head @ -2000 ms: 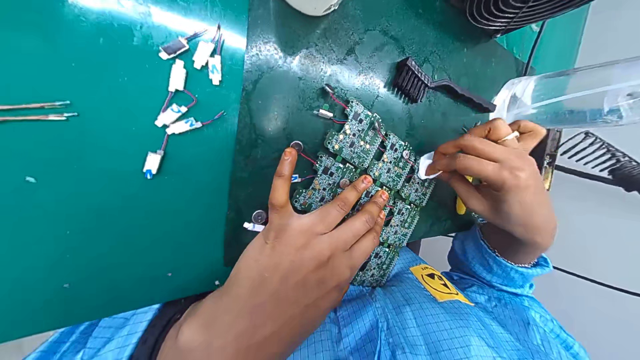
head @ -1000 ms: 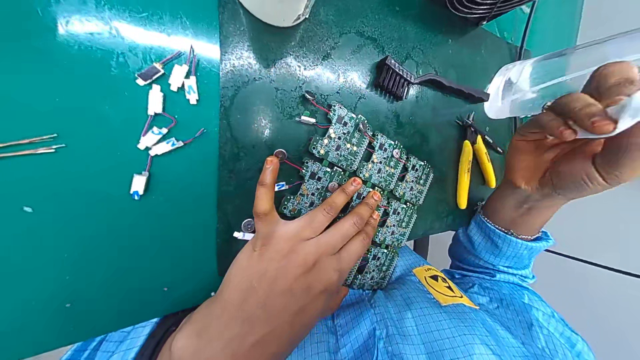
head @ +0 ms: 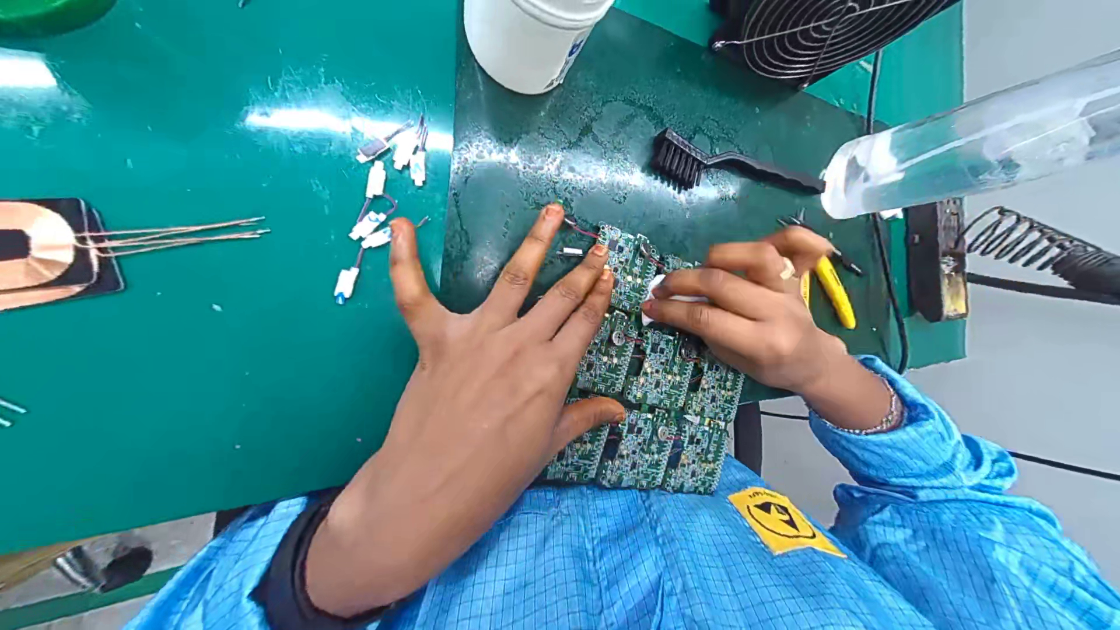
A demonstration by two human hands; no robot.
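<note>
A panel of green circuit boards (head: 665, 372) lies tilted on the dark green mat at the table's front edge. My left hand (head: 499, 367) is spread across its left side, fingertips resting on the boards and thumb at the lower part. With thumb and fingers, my right hand (head: 744, 306) pinches a small white wipe (head: 652, 297) against the upper middle of the panel. The wipe is mostly hidden by the fingers. Short wires with small parts (head: 570, 251) stick out from the panel's upper left edge.
A black brush (head: 682, 162), clear plastic cylinder (head: 962, 140) and yellow-handled pliers (head: 836, 293) lie beyond the panel. A white tub (head: 538, 44) and black fan (head: 831, 35) stand at the back. Small wired parts (head: 376, 179) and a copper coil (head: 44, 254) lie left.
My right hand, near the clear cylinder with the white wipe one second ago, is back down on the boards. My left hand's fingers have shifted to the upper left of the panel.
</note>
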